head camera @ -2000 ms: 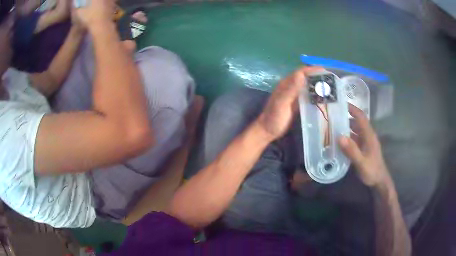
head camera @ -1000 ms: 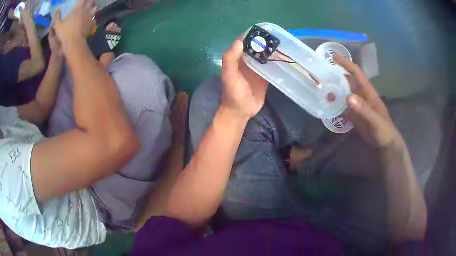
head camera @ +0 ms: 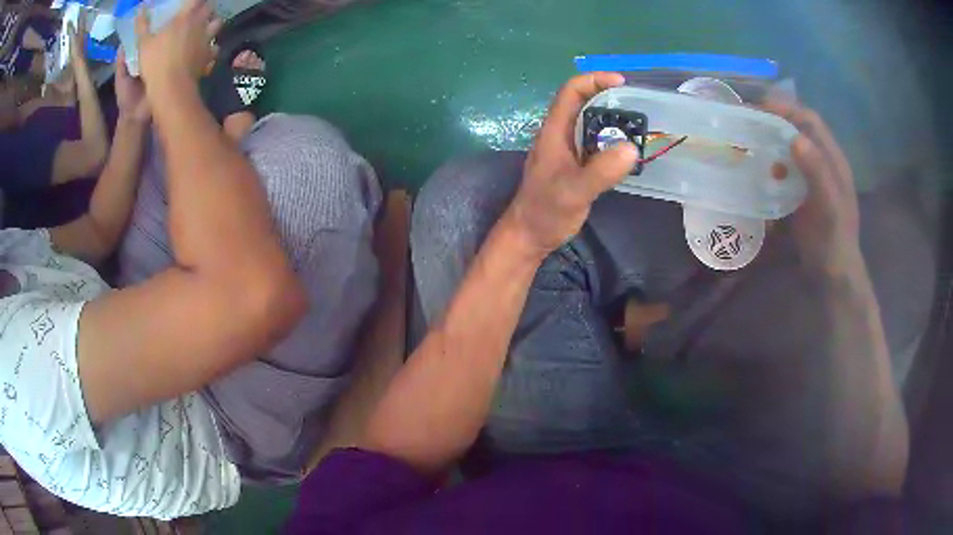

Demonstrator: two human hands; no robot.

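The translucent housing is held nearly level between my two hands, open side towards me. The small black fan sits at its left end, with red and black lead wires running right. A small reddish-brown round spot shows at the right end. My left hand grips the left end, thumb over the fan. My right hand holds the right end, its fingers partly hidden and blurred. The white vented cover lies crosswise behind the housing, its slotted grille showing below; its middle is hidden.
A blue edge, likely of the carton, lies beyond the housing. My jeans-covered leg is below. A neighbouring person's arm and knee are at left, with a blue-and-white box in their hands. Green floor lies ahead.
The housing has turned from upright, through a diagonal, to nearly level. My left thumb has moved onto the fan. The cover shows more of its lower grille below the housing.
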